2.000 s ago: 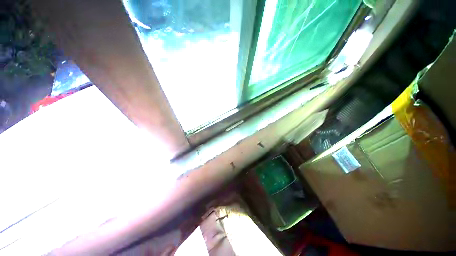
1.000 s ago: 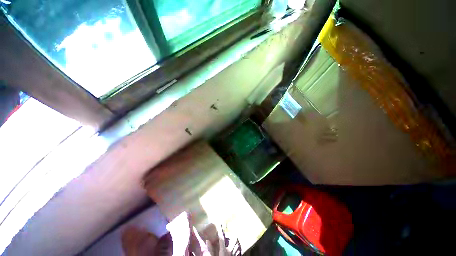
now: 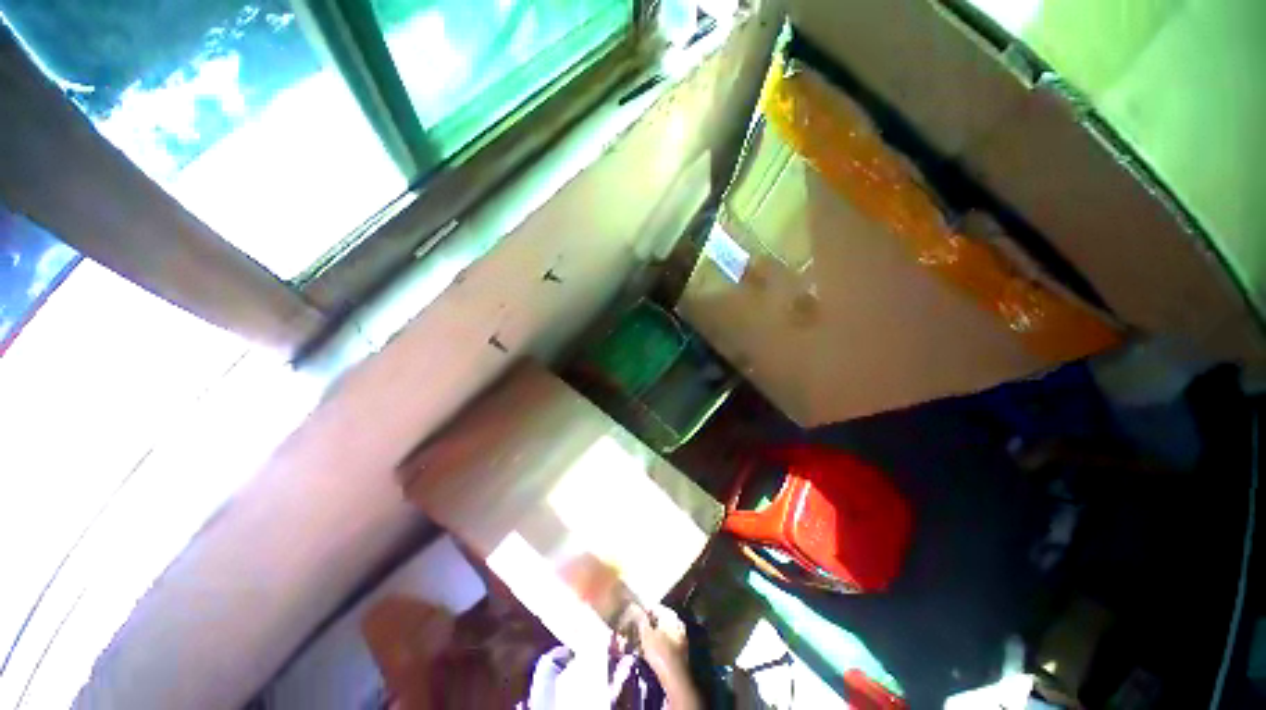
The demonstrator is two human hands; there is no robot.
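A brown carton (image 3: pixel 479 444) stands against the wall at lower centre, with a glaring bright patch on top. A white flat piece (image 3: pixel 542 580) lies over or is held at its near side. A small blurred hand, probably my right hand (image 3: pixel 667 649), reaches up from the bottom edge to the white piece; its grip is unclear. A blurred brown shape (image 3: pixel 403 645) at lower left may be my left hand, but I cannot tell. White crumpled-looking material (image 3: pixel 569 680) shows between them at the bottom edge.
A red plastic container or stool (image 3: pixel 840 520) stands right of the carton. A green-topped bin (image 3: pixel 639 347) sits behind it. A large brown carton (image 3: pixel 833 305) with orange-brown tape leans beyond. A window and sunlit ledge (image 3: pixel 500 215) run along the upper left.
The view has swung right and down. The brown carton and red object now show more fully. The hand and white piece at the bottom have come further into view.
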